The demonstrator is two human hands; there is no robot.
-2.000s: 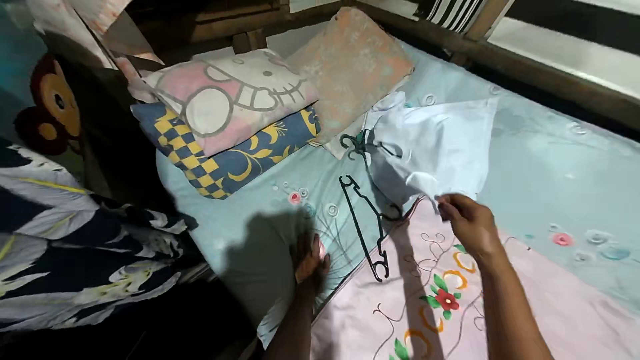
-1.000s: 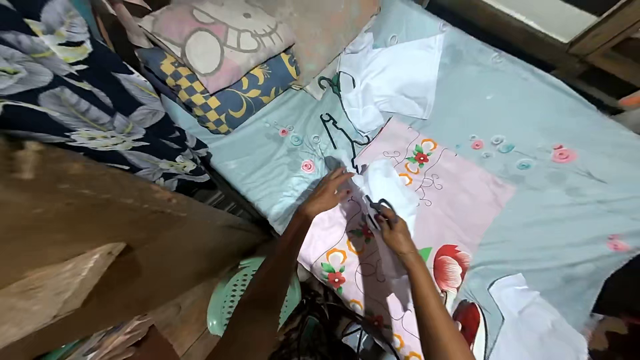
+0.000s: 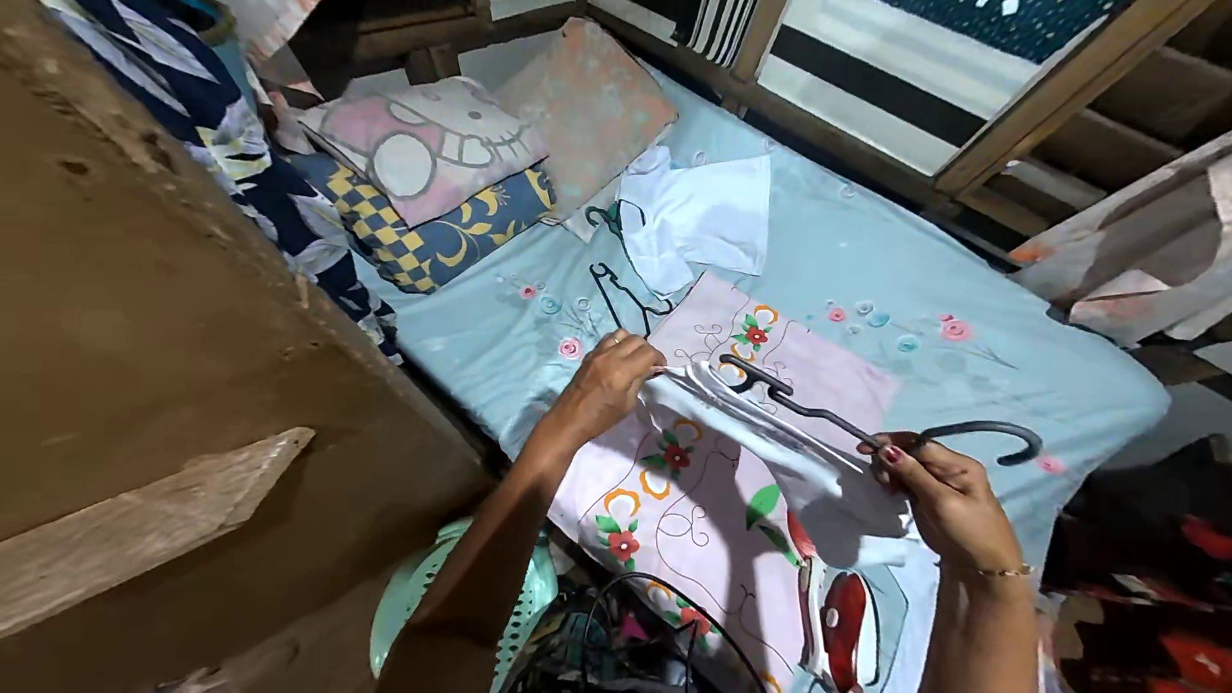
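My left hand (image 3: 611,380) pinches the edge of a white garment (image 3: 770,443), stretched above a pink floral cloth (image 3: 712,500) on the bed. My right hand (image 3: 948,491) grips a black plastic clothes hanger (image 3: 828,414) near the base of its hook and touches the garment's other end. One end of the hanger lies over the garment; the other end is hidden. Beyond my left hand a second black hanger (image 3: 626,298) rests on the bedsheet. Farther back lies a white shirt (image 3: 703,217) with a dark green hanger (image 3: 604,219) at its neck.
Stacked pillows (image 3: 433,144) and a peach pillow (image 3: 597,106) lie at the bed's head. A red and white clothes iron (image 3: 845,630) is at the near edge of the pink cloth. A wooden panel (image 3: 173,289) stands at left, with a green plastic chair (image 3: 529,597) below.
The hanger in my right hand has come up over the garment, its hook now pointing right. Two seconds ago, my left hand rested on the bedsheet; now it holds the garment's edge.
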